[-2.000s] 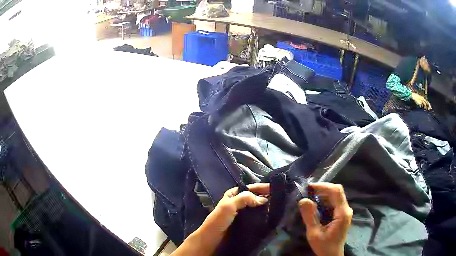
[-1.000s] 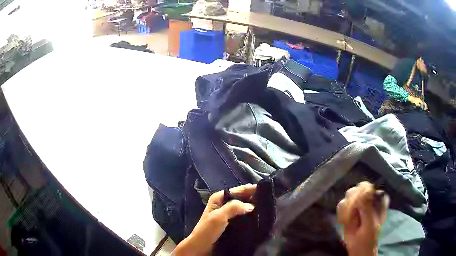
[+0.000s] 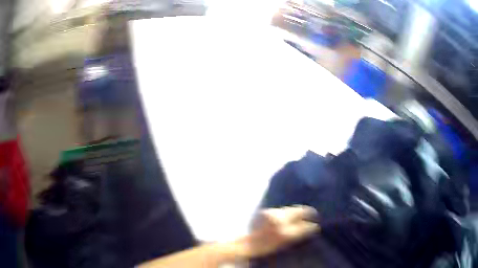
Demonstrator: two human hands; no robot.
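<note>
The dark navy denim garment [image 3: 325, 183] lies at the right of the white table, heavily blurred, with pale grey-blue inner cloth showing in streaks. My left hand [image 3: 285, 224] is at the garment's near left edge, reaching in from the bottom; its fingers lie against the dark cloth, but blur hides how they hold it. My right hand is not in view. No cutting tool is visible.
The glaring white table top [image 3: 225, 115] fills the middle. A green crate rim [image 3: 99, 151] with dark garments [image 3: 63, 193] stands left of it. A red basket [image 3: 14, 180] is at the far left. A blue crate [image 3: 366, 78] shows beyond the table.
The view has swung to the left, so table and garment sit further right and the green crate and red basket show. My right hand has left the picture. The other worker is out of view.
</note>
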